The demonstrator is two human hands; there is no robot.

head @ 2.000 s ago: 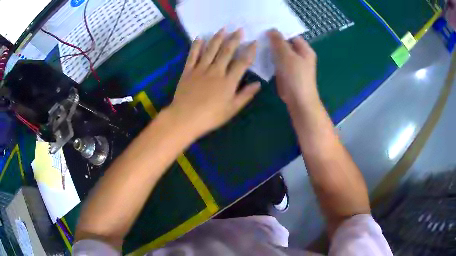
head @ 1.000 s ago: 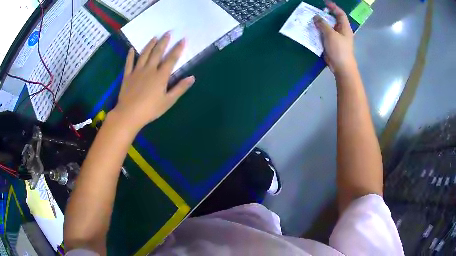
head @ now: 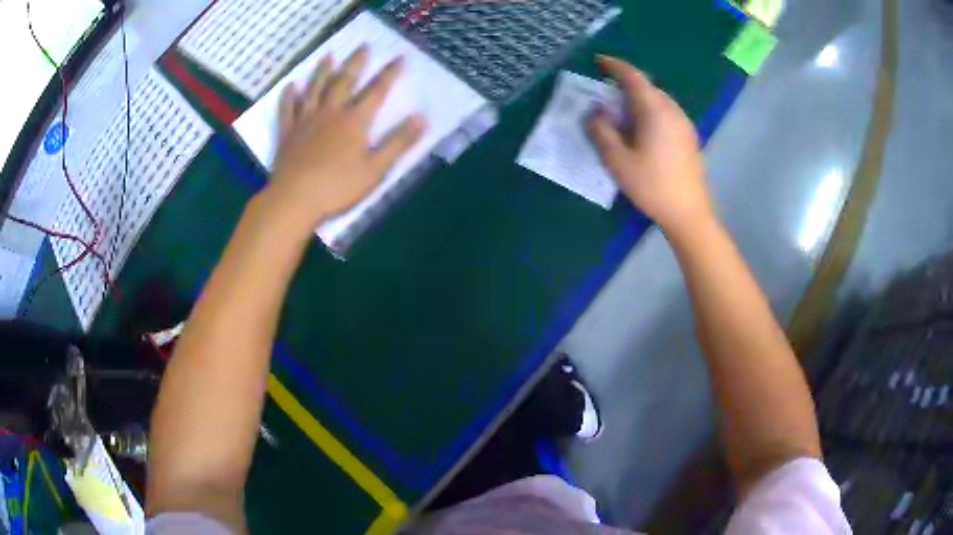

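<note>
A white cover sheet (head: 439, 99) lies on a stack of trays (head: 389, 199) on the green bench. My left hand (head: 340, 146) lies on the sheet with its fingers spread, gripping nothing. My right hand (head: 653, 146) holds a small printed white slip (head: 566, 138) at its right edge, between thumb and fingers, over the bench right of the stack. The slip's print is too blurred to read.
A tray of small parts (head: 502, 42) is behind the stack. White sheets with dark dots (head: 261, 42) lie at the upper left, with thin wires over one. A black fixture (head: 73, 402) and yellow paper (head: 96, 496) are at lower left. Green tags (head: 750, 47) mark the bench's right edge.
My right hand took up the slip, moved right with it, then came back left and nearer the stack. My left hand stays on the white sheet. The view has shifted.
</note>
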